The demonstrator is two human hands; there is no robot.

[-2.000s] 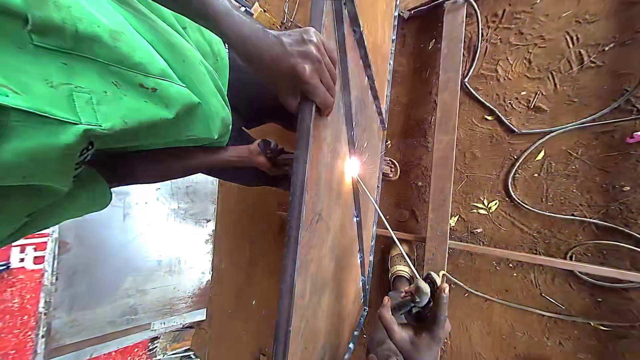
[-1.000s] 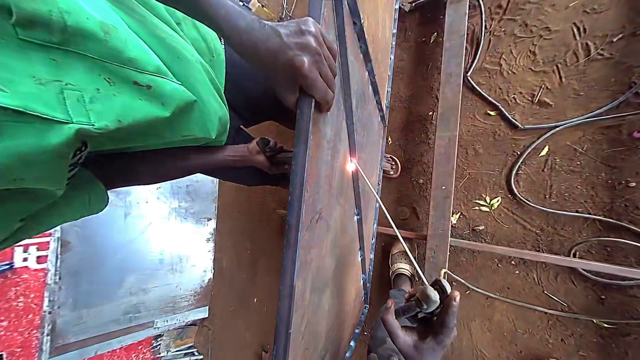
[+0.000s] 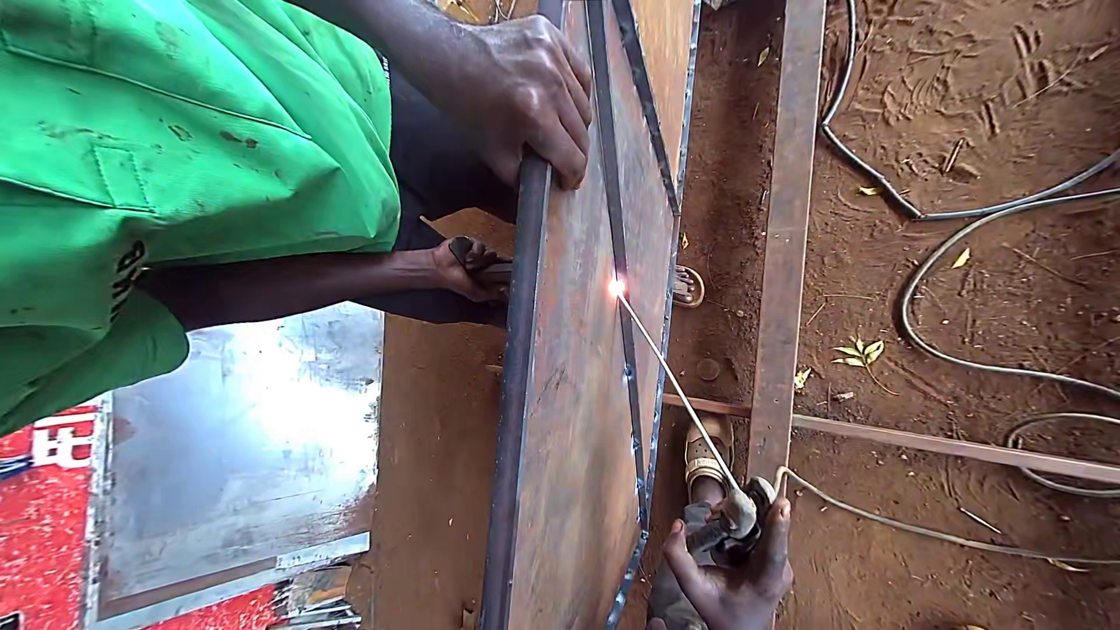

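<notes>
My right hand point(image 3: 739, 573), low in the head view, grips a welding electrode holder point(image 3: 742, 514). A thin welding rod point(image 3: 669, 366) runs from it up and left to a bright arc point(image 3: 618, 287), at a dark metal strip point(image 3: 632, 394) on a large brown steel panel point(image 3: 573, 385). The strip shows bead-like weld marks lower down. At the left, a person in a green garment point(image 3: 219, 157) rests one hand point(image 3: 534, 96) on the panel's edge bar. The person's other hand point(image 3: 468, 267) holds a dark object behind the bar. My left hand is out of view.
A long steel bar point(image 3: 786, 219) stretches along the panel's right side, over reddish soil. A narrower bar point(image 3: 954, 444) lies crosswise. Cables point(image 3: 919, 262) loop at the right. A shod foot point(image 3: 710, 448) is beneath my hand; a sandalled foot point(image 3: 689, 286) shows beside the panel. A shiny metal sheet point(image 3: 254, 437) lies lower left.
The glow at the rod's tip is smaller than two seconds ago. The rod's tip stays at about the same place on the strip. The other person's hands have not plainly moved.
</notes>
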